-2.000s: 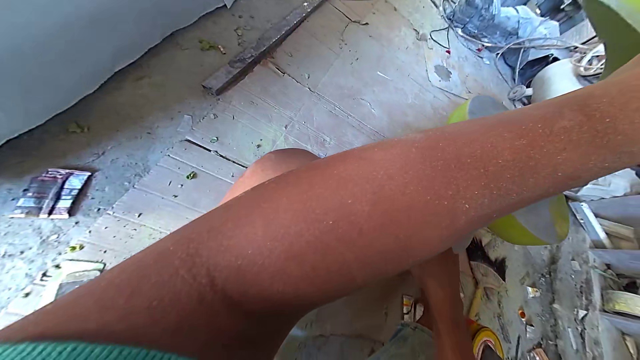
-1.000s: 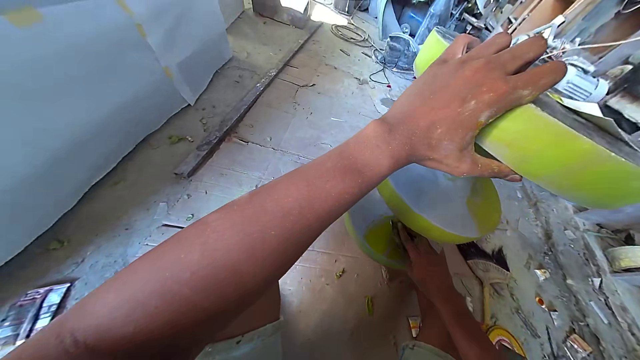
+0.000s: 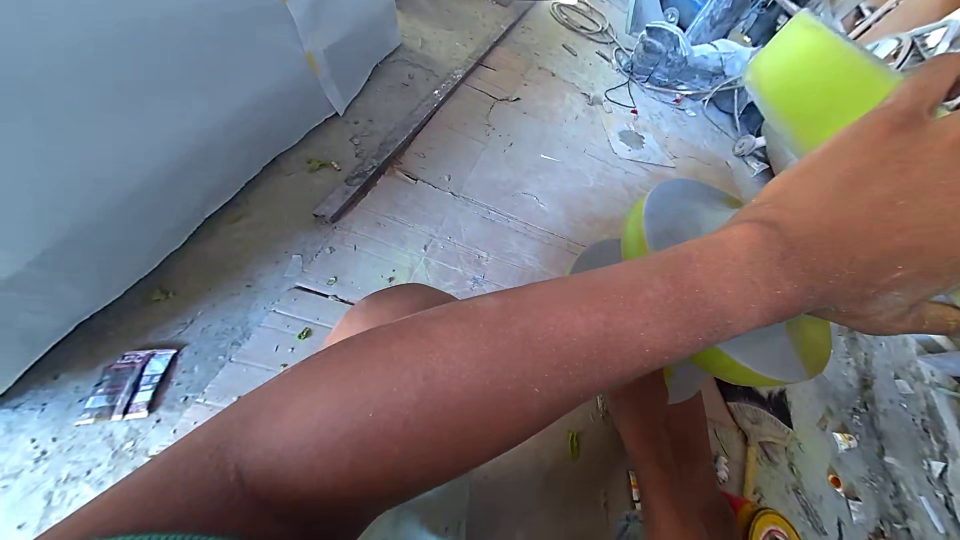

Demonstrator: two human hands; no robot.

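My left arm crosses the view from the lower left. At the right edge my left hand [image 3: 892,202] grips a yellow-green curved piece [image 3: 817,82], its fingers largely cut off by the frame. Beneath my left forearm sits a rounded grey and yellow-green object [image 3: 772,352], whose upper part [image 3: 686,214] shows above the arm. A grey rounded edge [image 3: 596,256] lies beside it. My right forearm comes up from the bottom, and my right hand [image 3: 645,394] is mostly hidden behind my left forearm at the object's lower side, next to a small grey flap [image 3: 684,381].
Grey sheeting [image 3: 187,112] hangs at left. A long dark strip [image 3: 420,127] lies on the dusty floor. Cables [image 3: 585,21] and dusty equipment [image 3: 667,56] are at the top. A brush [image 3: 757,424], a yellow and red round item [image 3: 772,525] and a crumpled packet [image 3: 127,384] lie lower down.
Since one second ago my left hand has moved to the right in view, and its forearm now covers part of the rounded object and my right hand.
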